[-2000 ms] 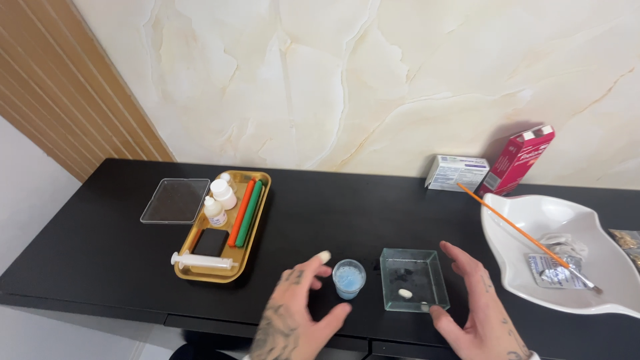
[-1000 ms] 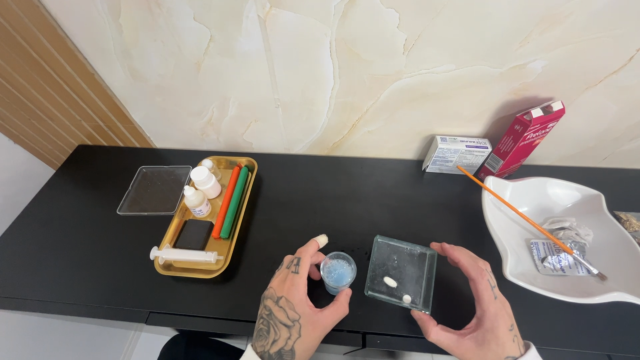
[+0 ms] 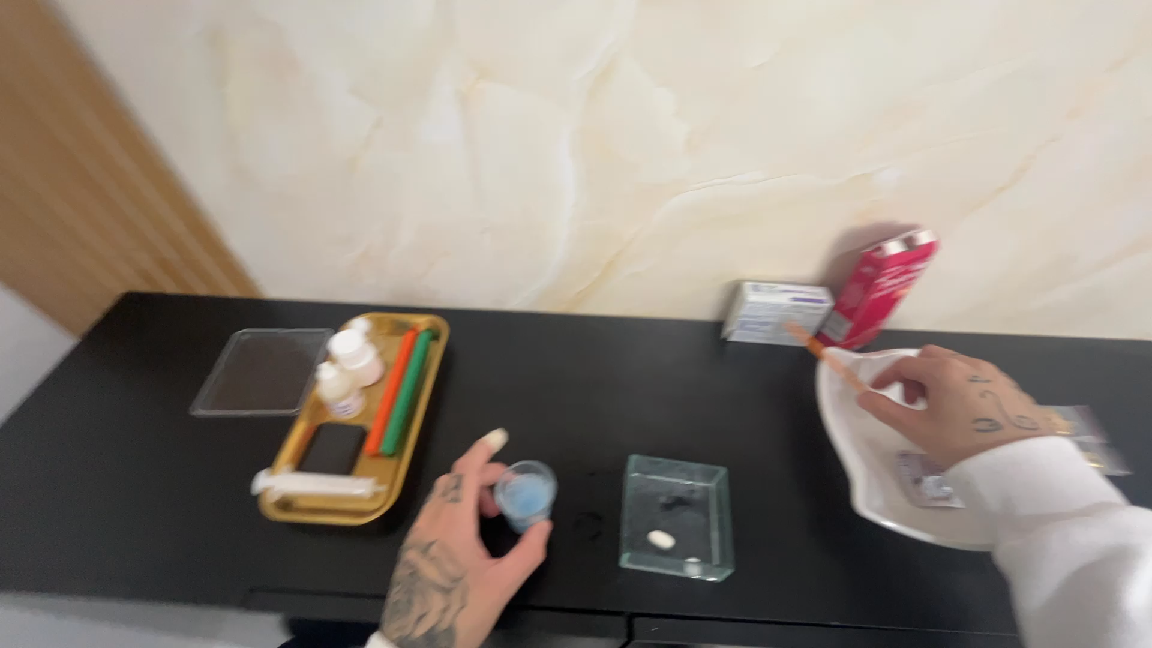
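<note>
My left hand (image 3: 477,540) curls its thumb and fingers around a small clear cup (image 3: 526,497) with blue contents, standing on the black table. To its right is a rectangular glass dish (image 3: 677,515) holding a white pill-like piece (image 3: 661,539) and a smaller white piece at its near edge. Over the white leaf-shaped bowl (image 3: 841,441), my right hand (image 3: 954,405) pinches the orange handle of a brush (image 3: 832,360); the brush's bristle end is hidden behind the hand. A foil blister pack (image 3: 927,480) lies in the bowl below that hand.
At left, a gold tray (image 3: 405,486) holds white bottles (image 3: 357,357), an orange stick (image 3: 391,391), a green stick (image 3: 407,391), a black block (image 3: 333,450) and a plastic syringe (image 3: 319,484). A clear lid (image 3: 265,372) lies beside it. Cartons (image 3: 778,313) stand against the wall.
My right hand has left the glass dish, moved right to the bowl and taken hold of the brush handle. The dish, tilted one second ago, now lies flat. My left hand stays at the cup.
</note>
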